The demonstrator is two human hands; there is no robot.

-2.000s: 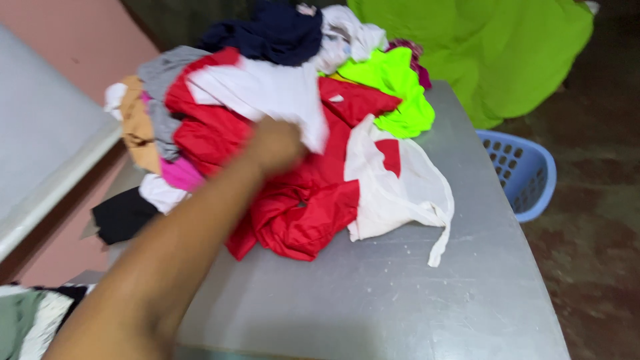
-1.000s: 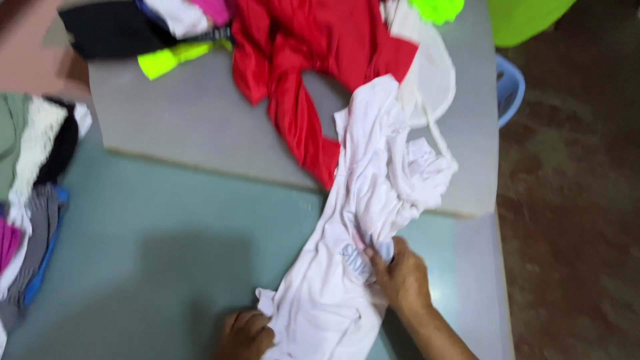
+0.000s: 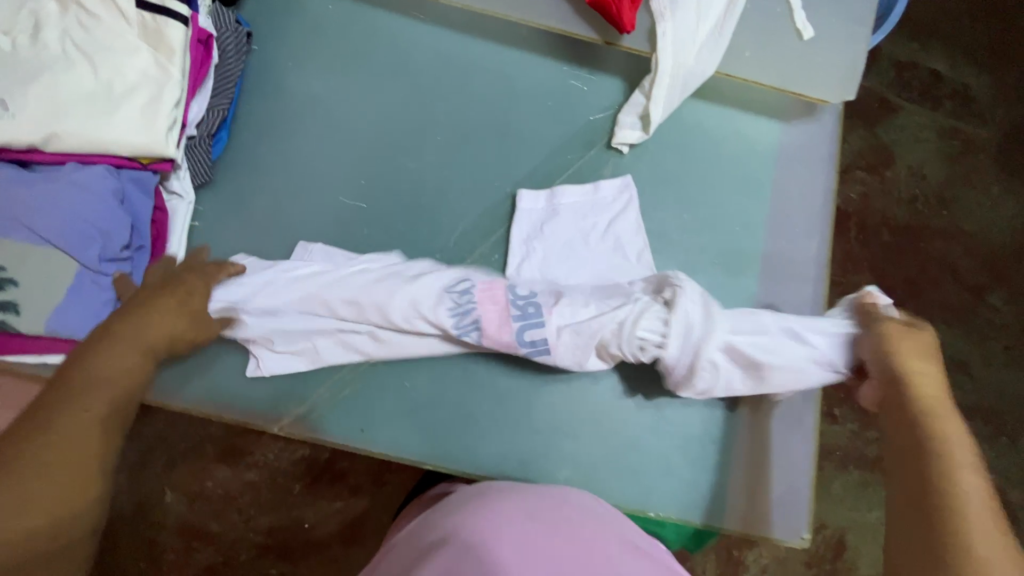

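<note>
A white printed shirt (image 3: 400,308) stretches sideways over the blue-green tabletop (image 3: 384,200), bunched and twisted toward its right part, with one sleeve lying flat on its far side. My left hand (image 3: 180,300) is at its left end, fingers spread, the fingertips touching the cloth's edge; whether they pinch it is unclear. At the other end, past the table's right edge, my right hand (image 3: 896,344) is closed on a bunched part of the shirt and is somewhat blurred.
Stacks of folded clothes (image 3: 88,80), with a purple garment (image 3: 80,232) nearer me, lie at the left. A grey raised surface (image 3: 784,56) adjoins at the back, with a white garment (image 3: 680,72) hanging over its edge beside a red one (image 3: 616,12). Part of a blue basket (image 3: 888,20) shows beyond.
The white shirt was upright in view, reaching the red garment; now it lies crosswise, pulled out between my hands. My hands have moved apart. The view has shifted toward the near table edge.
</note>
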